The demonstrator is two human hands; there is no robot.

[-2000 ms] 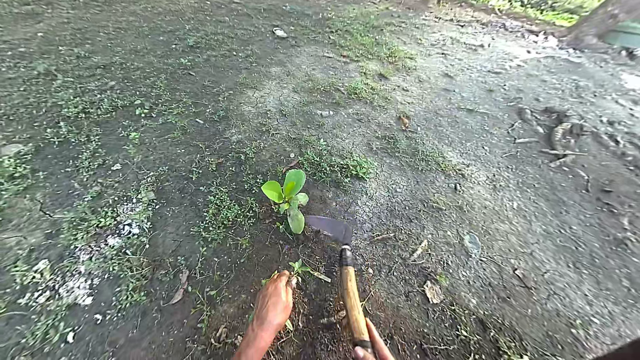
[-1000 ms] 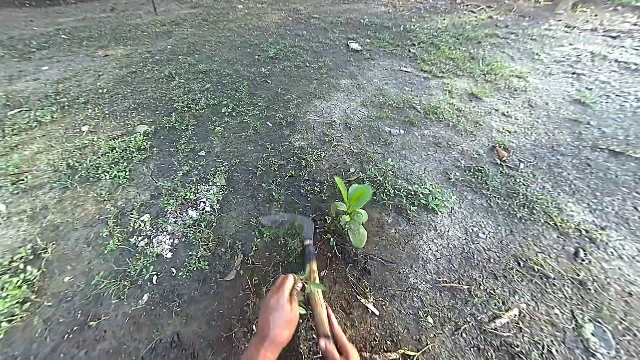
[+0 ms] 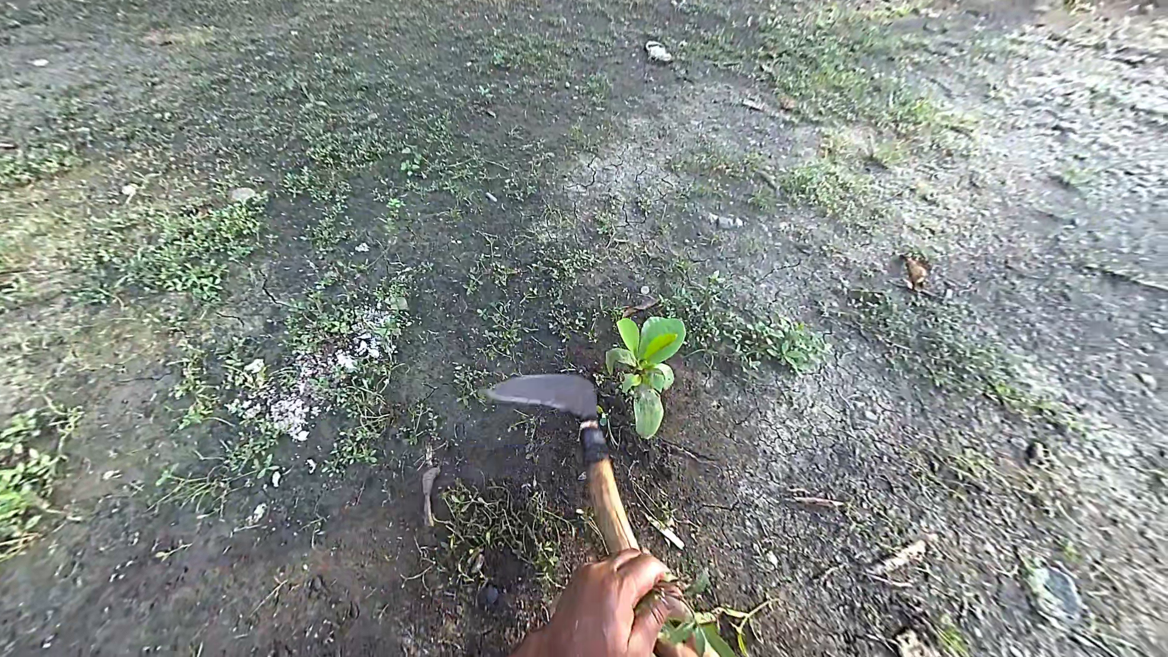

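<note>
My left hand (image 3: 602, 607) is at the bottom centre, its fingers curled round green weed sprigs (image 3: 712, 631) that stick out on its right side. It lies over the lower part of a sickle's wooden handle (image 3: 610, 502). The curved metal blade (image 3: 547, 392) points left, low over the soil, slightly blurred. Just right of the blade stands a small broad-leaved plant (image 3: 650, 365), upright, with bright green leaves. My right hand cannot be made out; the lower end of the handle is hidden behind my left hand and the frame edge.
A tangle of loose weeds (image 3: 506, 529) lies left of the handle. Low weeds (image 3: 785, 342) grow right of the plant, with more around a whitish crumbly patch (image 3: 297, 401) at left. A dry leaf (image 3: 916, 272), twigs (image 3: 902, 555) and a pale stone (image 3: 657, 51) lie on the cracked soil.
The sickle blade has gone from the plant's right side to its left since two seconds ago. My left hand now covers part of the handle. My right hand, seen on the handle before, no longer shows.
</note>
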